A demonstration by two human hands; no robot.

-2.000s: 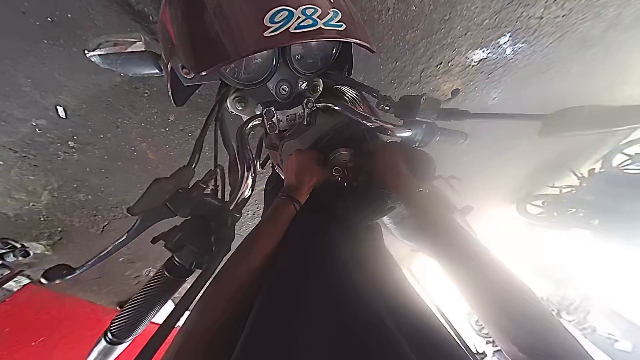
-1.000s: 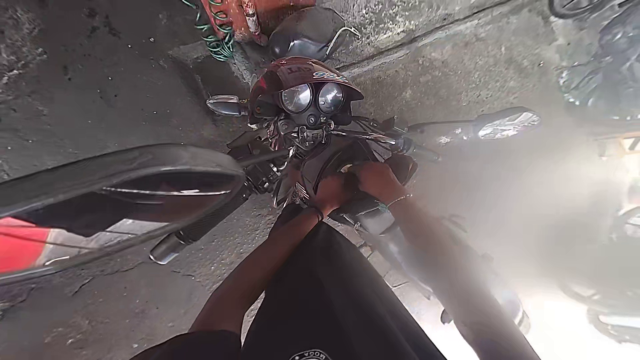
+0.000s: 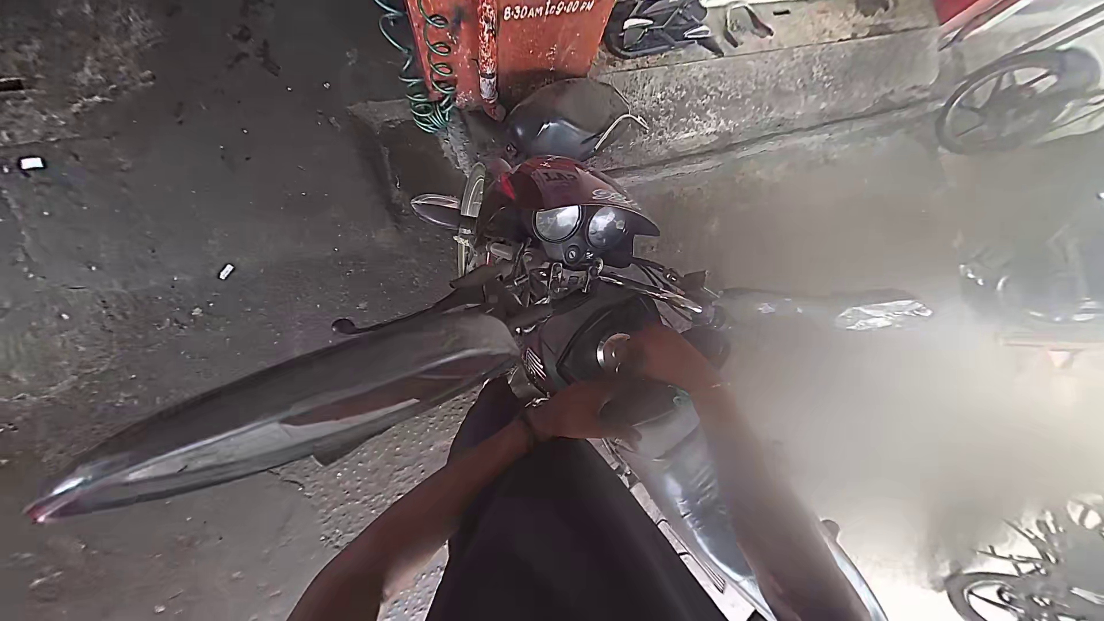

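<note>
A dark red motorcycle stands before me, its twin gauges (image 3: 581, 226) above the handlebar and its tank (image 3: 565, 341) nearer to me. At the front edge of the seat (image 3: 660, 423) is my left hand (image 3: 580, 412), palm down, with its fingers partly hidden. My right hand (image 3: 660, 354) reaches to the round fuel cap (image 3: 613, 352) on the tank; blur and glare hide its fingertips. Whether either hand grips anything is unclear. A large dark mirror (image 3: 293, 414) juts out at the left, close to the camera.
Beyond the front wheel are a dark rounded motorcycle part (image 3: 565, 116), an orange painted panel (image 3: 552, 39) with writing and a green coiled hose (image 3: 431, 78). A concrete ledge (image 3: 776, 95) runs behind. Other motorcycles (image 3: 1018, 103) stand at the right, partly lost in haze.
Both hands were close together over the tank a second ago; now my left hand is back at the seat's front, while my right is by the fuel cap. The view has shifted widely.
</note>
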